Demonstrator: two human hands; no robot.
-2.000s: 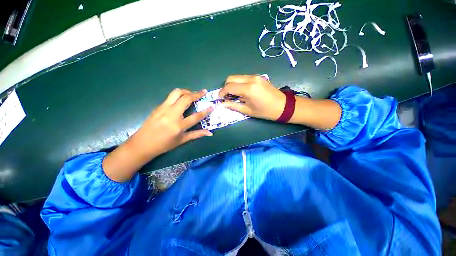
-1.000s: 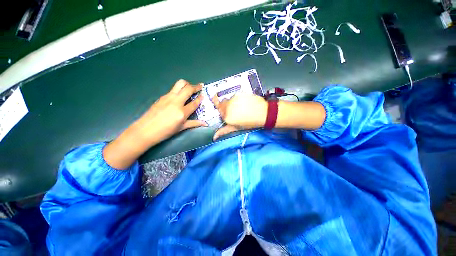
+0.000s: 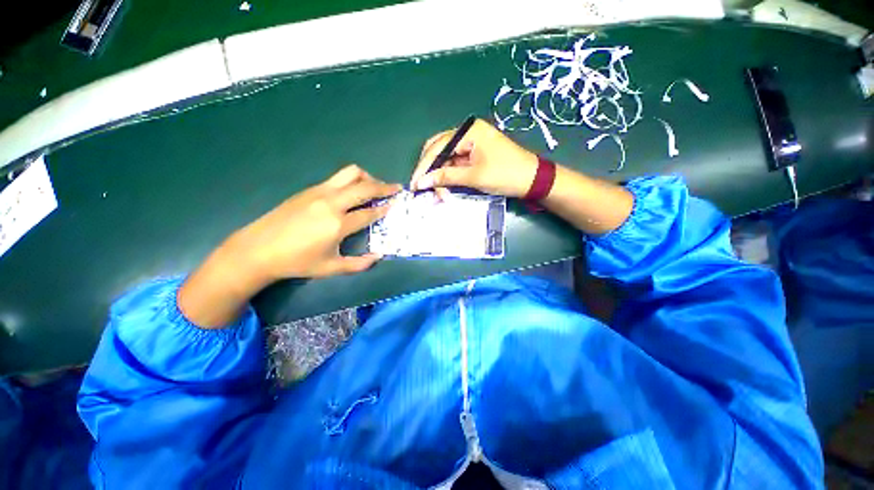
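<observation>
The open phone unit [image 3: 446, 228] lies flat on the green mat in front of me, white inside with a dark right end. My left hand [image 3: 311, 228] holds its left end, thumb at the lower edge and fingers at the upper left corner. My right hand [image 3: 476, 165] grips a thin dark pencil-like tool [image 3: 450, 144] and rests at the phone's upper edge. The tool's tip is near the phone's upper left part; the exact contact is hidden by the fingers and glare.
A loose pile of curly white strips [image 3: 578, 88] lies beyond, right of centre. A slim black phone [image 3: 772, 117] with a white cable lies at right. A paper sheet [image 3: 27, 203] is at left. A white rail [image 3: 316, 45] borders the far belt, with a dark unit [image 3: 93, 23].
My right hand has moved from over the phone to its upper edge, and the dark tool now shows clearly in it. The phone has turned to lie nearly level.
</observation>
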